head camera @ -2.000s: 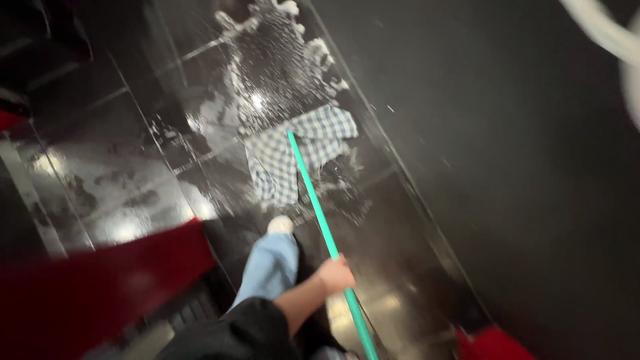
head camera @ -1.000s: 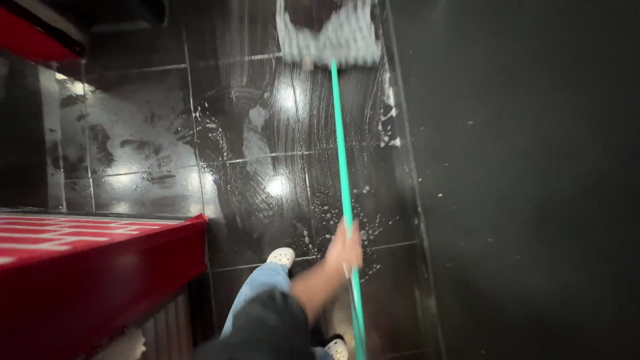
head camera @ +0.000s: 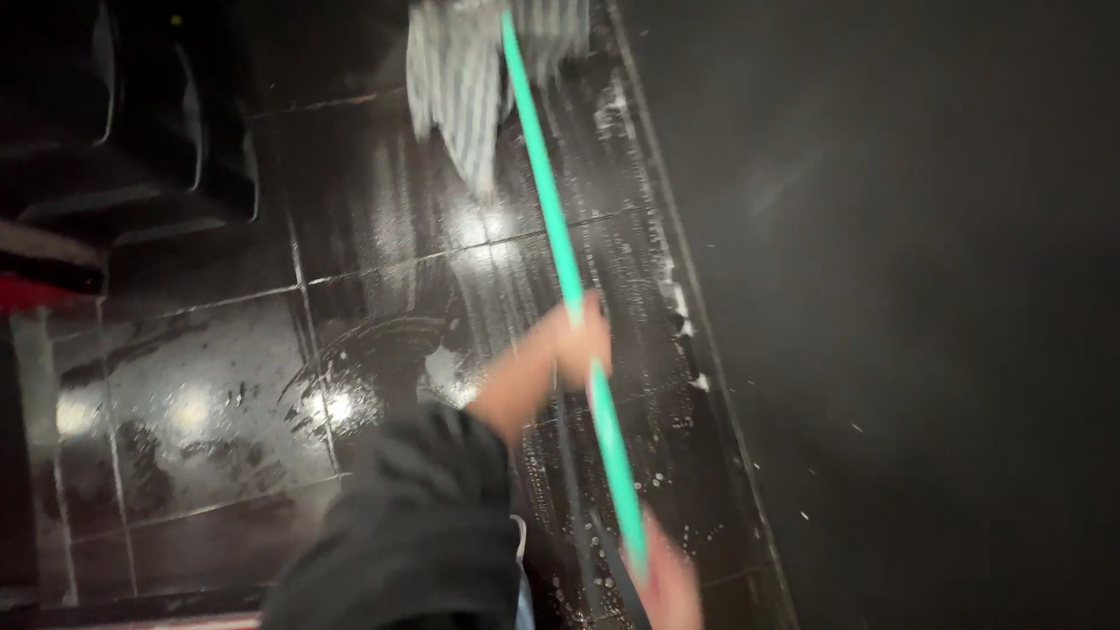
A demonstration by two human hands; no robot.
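My left hand is wrapped around the middle of a long turquoise pole, its dark sleeve reaching in from the bottom. Lower down, near the bottom edge, my right hand grips the pole's near end; it is blurred. The pole's far end meets a checked grey-and-white cloth, which lies spread on wet dark floor tiles at the top of the view. Whatever holds the cloth to the pole is hidden. Streaks of water and some foam mark the tiles beside the pole.
A smooth dark wall or panel fills the right side and meets the tiles along a slanting edge. Black rounded containers or fixtures stand at the upper left, above a red edge. Another red-and-white edge shows at the bottom left.
The large patch of foam around the cloth two seconds ago has become streaks and small remnants. My right hand has come into view at the pole's near end. The view has shifted forward.
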